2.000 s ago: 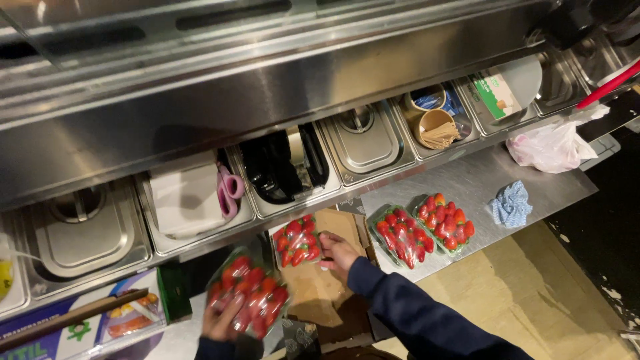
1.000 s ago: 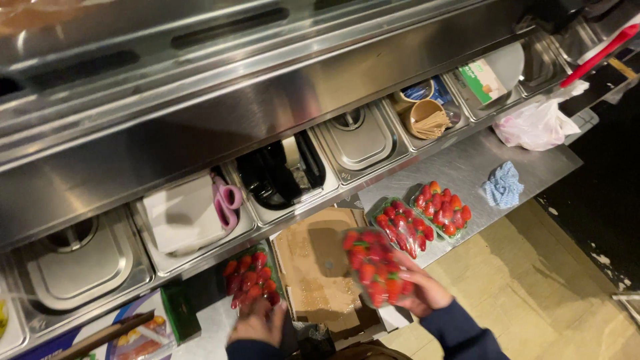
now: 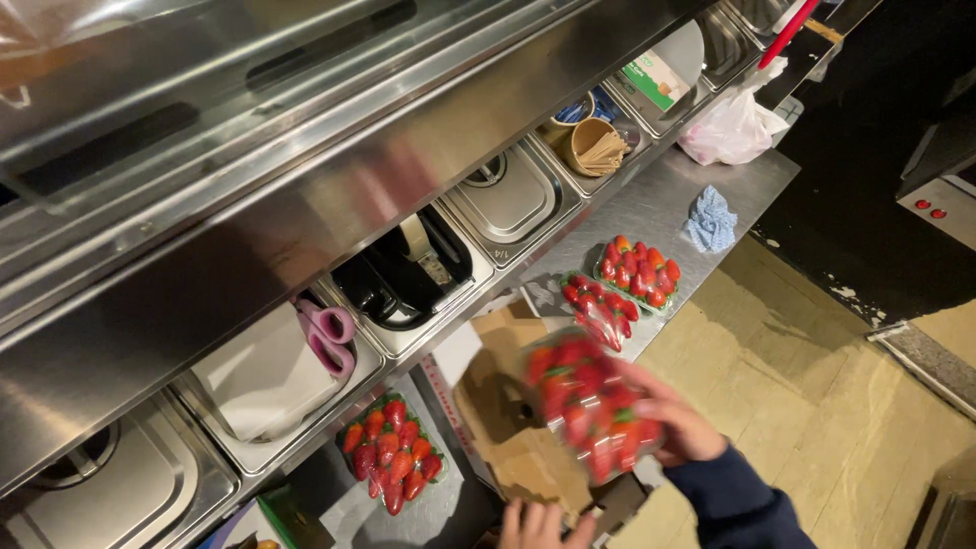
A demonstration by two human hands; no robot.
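Note:
My right hand [image 3: 675, 419] grips a clear plastic punnet of strawberries [image 3: 591, 404], blurred and tilted above a cardboard box [image 3: 515, 412]. At the bottom edge, my left hand [image 3: 541, 526] is partly cut off by the frame, its fingers at the box's near side; whether it holds anything is hidden. To the left of the box, a second punnet of strawberries [image 3: 393, 454] rests on the steel counter. Two more punnets, one [image 3: 602, 309] nearer the box and one [image 3: 639, 273] beyond it, lie side by side to the right.
A crumpled blue cloth [image 3: 711, 219] and a white plastic bag [image 3: 732, 126] lie farther right on the counter [image 3: 686, 175]. Behind runs a row of steel containers, with pink-handled scissors [image 3: 329, 339], a lidded pan [image 3: 507, 194] and a cup of wooden sticks [image 3: 595, 145]. A steel ledge [image 3: 366, 191] overhangs them.
My left hand has let go of the punnet on the left and moved right to the box. My right hand still holds a punnet over the box; two seconds ago it was at one lying there.

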